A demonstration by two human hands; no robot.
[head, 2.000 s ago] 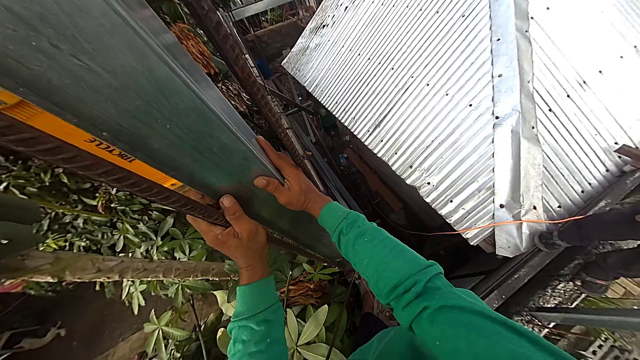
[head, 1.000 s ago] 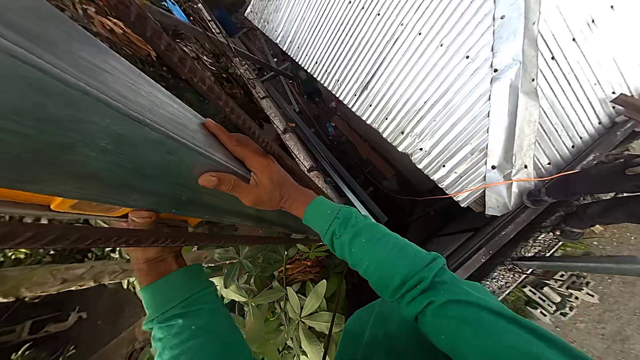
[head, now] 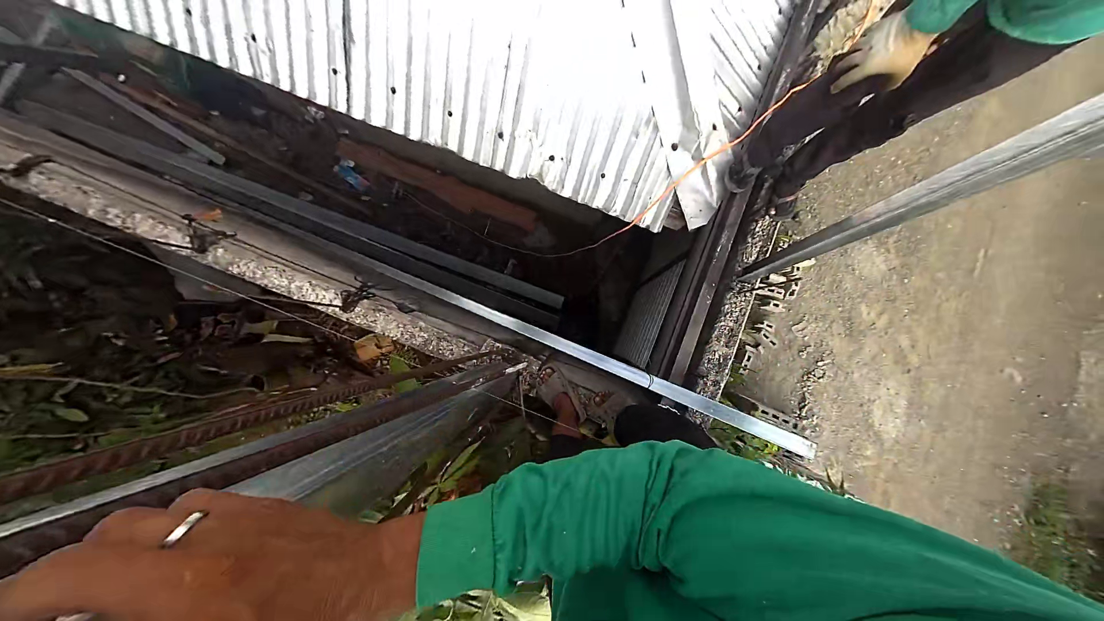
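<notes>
My right hand (head: pixel 216 552), wearing a ring, is at the lower left with its back up and its arm in a green sleeve. It lies over or against the lower left part of a rusty ribbed steel bar (head: pixel 259 448) and a grey metal post (head: pixel 371 440). Its fingertips are cut off or hidden, so its grip is unclear. My left hand is not in view. A long, thin galvanized metal bar (head: pixel 595 358) runs diagonally past my feet (head: pixel 561 392), across a dark steel beam (head: pixel 711 285).
A corrugated metal roof (head: pixel 483 86) has an orange cord (head: pixel 690 168) across its corner. At upper right are another person's gloved hand (head: pixel 884 56) and green sleeve. A slanted metal post (head: pixel 931 185) stands over bare ground. A rough concrete beam (head: pixel 259 267) crosses the left.
The view has swung far to the right and down. My left hand and the yellow spirit level have left the view. My right hand is off the spot on the wide metal post where it rested.
</notes>
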